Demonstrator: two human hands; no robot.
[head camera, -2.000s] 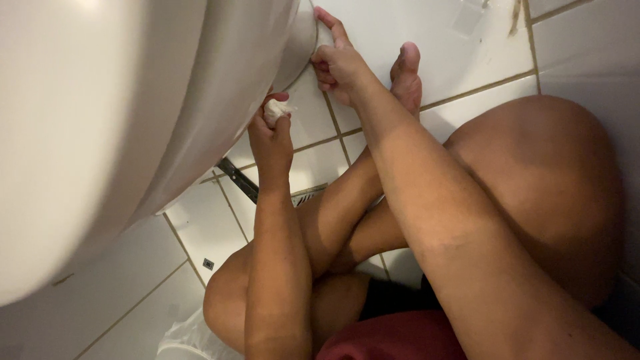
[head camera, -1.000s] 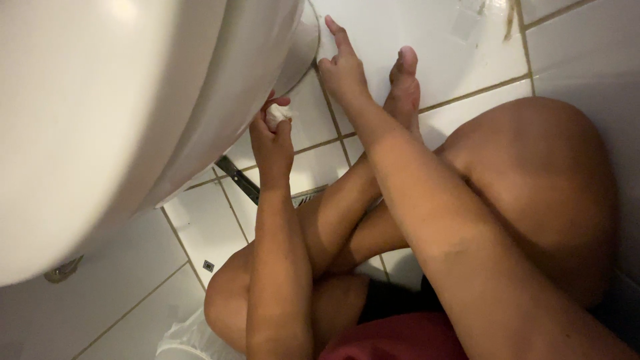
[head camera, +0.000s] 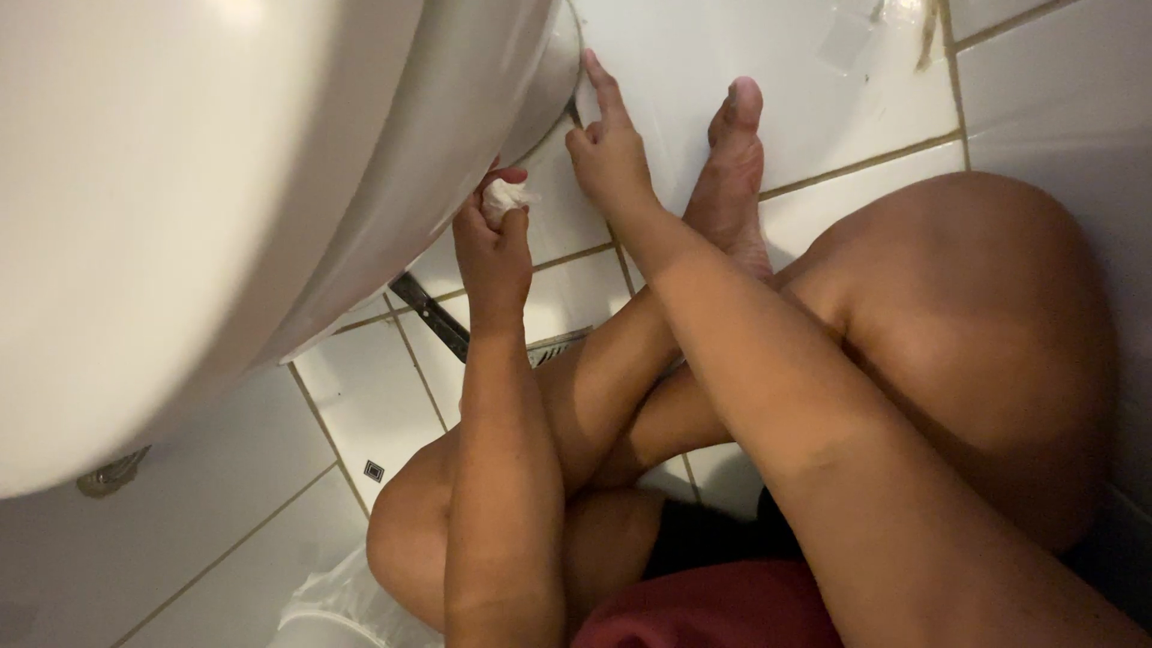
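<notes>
My left hand (head camera: 493, 243) holds a crumpled white wad (head camera: 506, 200), caulk-like or paper, I cannot tell which, between thumb and fingers. It is close beside the white ceramic toilet (head camera: 360, 162), whose curved side fills the left of the view. Up and to the right of it, my right hand (head camera: 616, 162) points its index finger at the edge where the toilet's base (head camera: 549, 90) meets the tiled floor. The other fingers of that hand are curled, and whether they hold anything is hidden.
A black-handled tool (head camera: 432, 315) lies on the floor tiles, partly behind my left forearm. Near it is a metal floor drain grate (head camera: 558, 344). My crossed legs and bare foot (head camera: 733, 180) are close below the hands. A bin with a clear plastic liner (head camera: 337, 598) stands at the bottom left.
The curled fingers of my right hand have drawn back from the base, while its index finger stays extended at the edge. My left hand keeps the white wad in nearly the same place.
</notes>
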